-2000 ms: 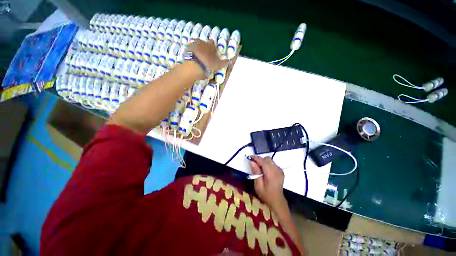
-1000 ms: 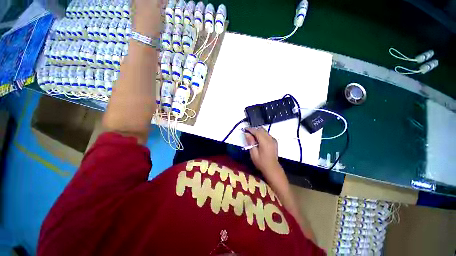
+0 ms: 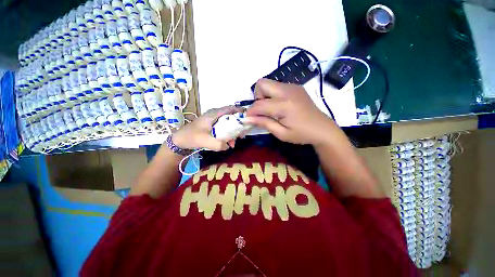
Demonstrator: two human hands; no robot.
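Note:
My left hand (image 3: 205, 131) holds a white handheld unit (image 3: 230, 126) with blue marks, close in front of my chest. A thin white cord loop hangs from its left end. My right hand (image 3: 285, 111) is at the unit's right end, with its fingertips touching it. A slim black lead tip (image 3: 245, 102) sticks out to the left from between my right fingers, just above the unit. Whether anything is plugged into the unit is hidden by the fingers.
Rows of white units (image 3: 103, 73) lie on cardboard at the left. A black power strip (image 3: 293, 70), a black adapter (image 3: 342, 70) with a white cable and a black cylinder (image 3: 380, 18) lie beyond my right hand. A carton of units (image 3: 422, 200) is at the right.
My left hand has come back from the rows to my chest and now holds a unit. My right hand has met it there. The view has shifted, so the bench sits higher in the picture.

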